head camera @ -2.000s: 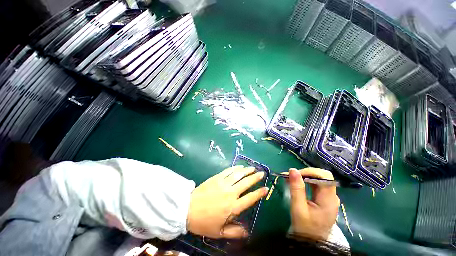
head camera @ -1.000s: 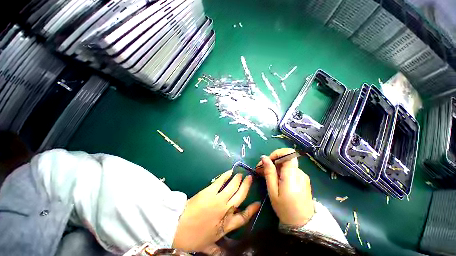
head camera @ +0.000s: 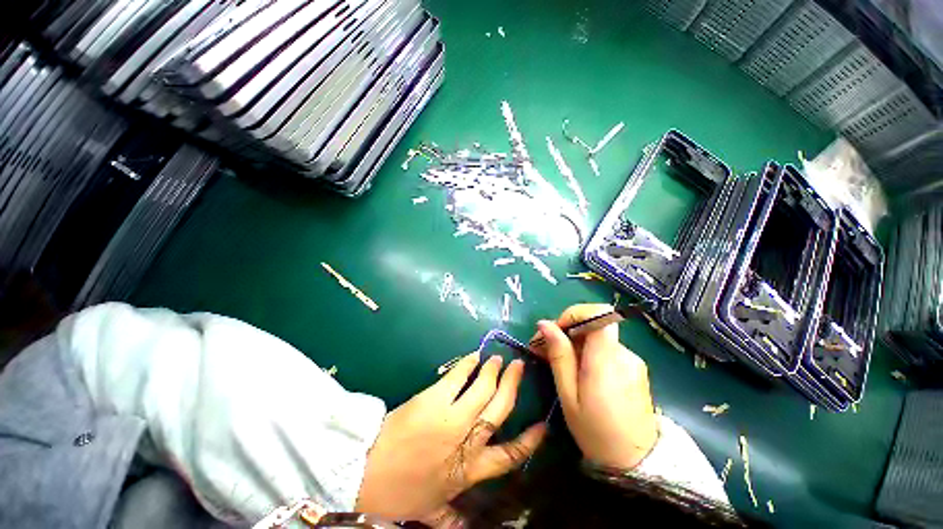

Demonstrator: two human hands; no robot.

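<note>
My left hand [head camera: 439, 439] holds a phone middle frame [head camera: 503, 339] flat at the near edge of the green mat, covering most of it. My right hand [head camera: 600, 387] grips dark tweezers [head camera: 595, 324], their tips at the frame's upper right corner by my left fingertips. The tips are too small to tell whether they hold anything. A yellow strip [head camera: 350, 286] lies left of the frame, and more yellow slivers [head camera: 746, 470] lie to the right of my right hand. Hair partly hides the lower part of the frame.
A heap of white strips [head camera: 507, 207] lies at mat centre. Near stacks of frames [head camera: 713, 258] stand right of it, with a clear plastic bag [head camera: 848, 178] behind. Large leaning stacks [head camera: 310, 93] fill the left. Grey rows of stacked frames [head camera: 801, 62] line the back and right edge.
The right hand with the tweezers has moved left from beside the frame to its upper corner, close to the left hand. A yellow strip beneath the tweezers no longer shows. The view has shifted slightly.
</note>
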